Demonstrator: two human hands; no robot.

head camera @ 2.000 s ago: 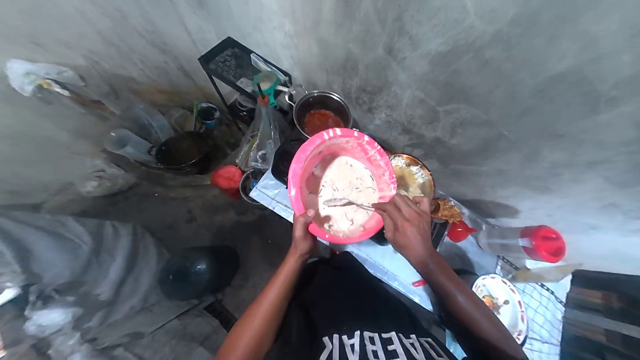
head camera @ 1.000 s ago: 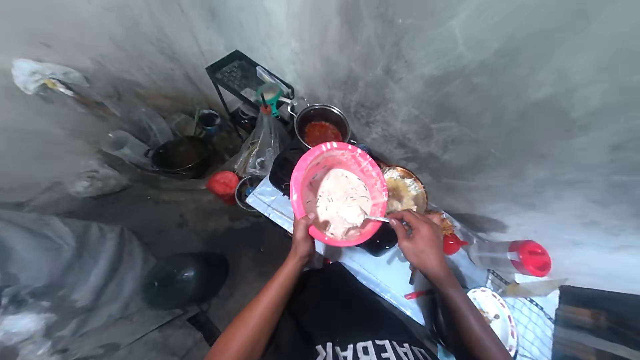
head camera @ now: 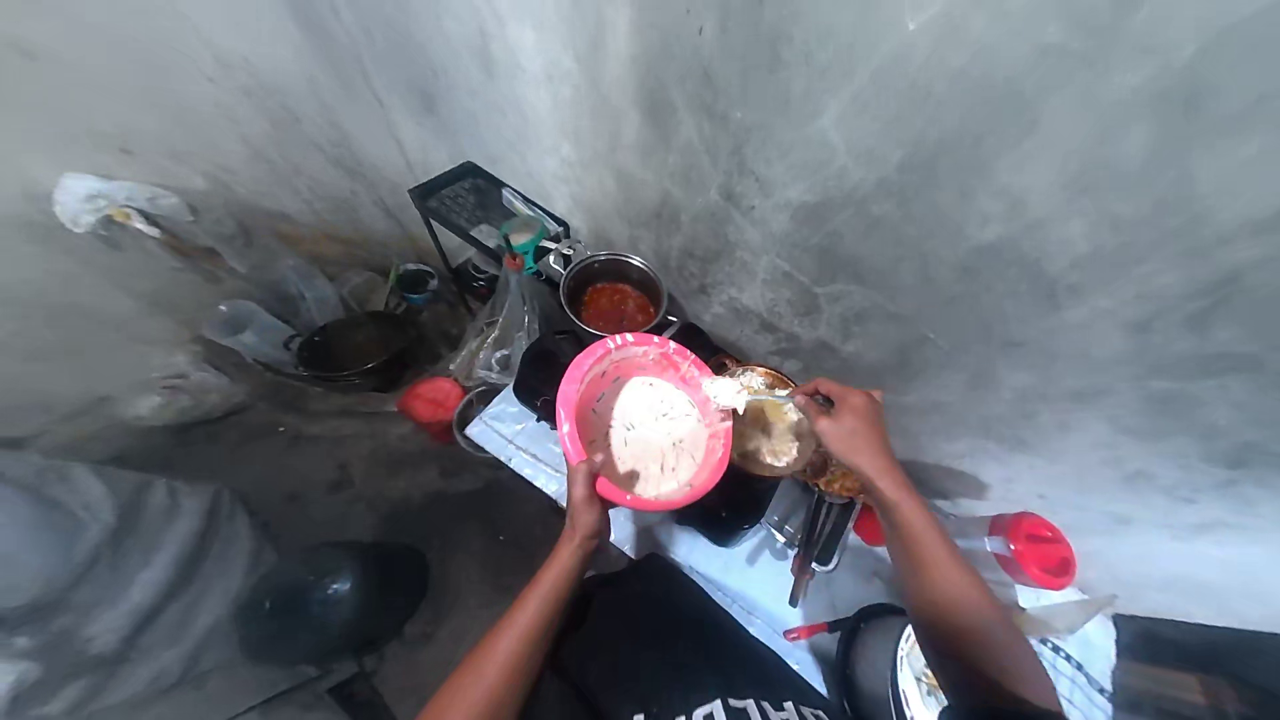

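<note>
My left hand grips the near left rim of a pink plastic bowl, which holds pale, thick batter with dark flecks. In my right hand is a metal spoon, its end loaded with white batter at the bowl's right rim, over the pan's edge. Below it, a round frying pan holds oil and pale pieces; part of it is hidden behind the bowl and spoon. Behind the bowl stands a steel pot of red sauce.
Browned fried food lies right of the pan. A red-lidded clear container rests by the wall. Nearer are tongs or a similar utensil and a dark pan. At left are a wok, a red object and a black rack.
My right hand has moved the spoon from inside the bowl to over its right rim and the frying pan, with batter on it. My left hand still holds the bowl.
</note>
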